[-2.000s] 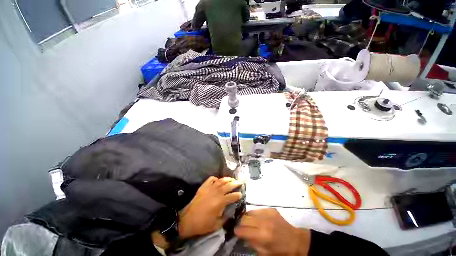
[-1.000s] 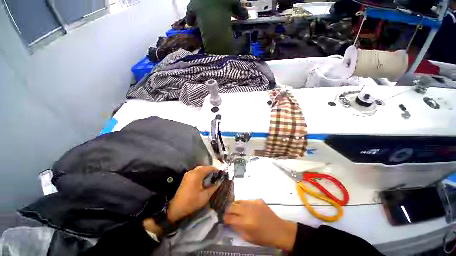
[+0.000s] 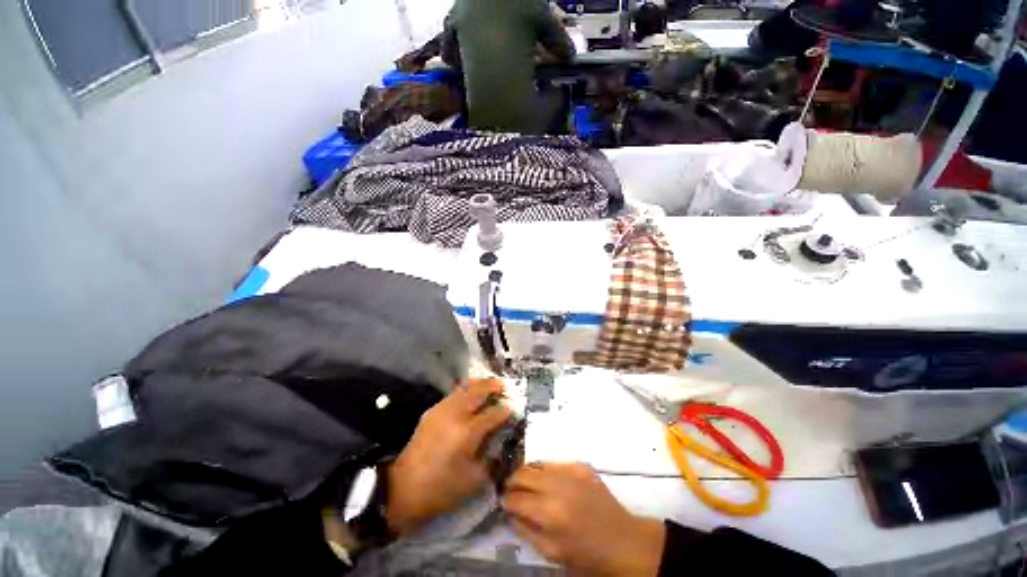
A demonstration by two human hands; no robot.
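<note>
A large dark grey garment (image 3: pixel 270 383) lies heaped left of the needle, with a white label (image 3: pixel 114 401) at its left edge and a small round pale dot on it. My left hand (image 3: pixel 445 456) presses and holds a dark bunched section (image 3: pixel 509 449) just in front of the presser foot (image 3: pixel 512 378). My right hand (image 3: pixel 574 507) pinches the same section at its near right side. The fingertips of both hands are close together. The needle itself is too small to make out.
Scissors (image 3: pixel 721 451) with red and orange handles lie right of the needle; a phone (image 3: pixel 929 482) lies further right. A checked cloth (image 3: pixel 645 299) drapes over the white machine head (image 3: pixel 721 265). Behind are striped cloth (image 3: pixel 473 180), a thread cone (image 3: pixel 862 165) and a person (image 3: pixel 507 62).
The view has shifted slightly. My left hand no longer shows the dark item at its fingertips and its fingers now lie flatter by the presser foot. My right hand stays at the section's near side.
</note>
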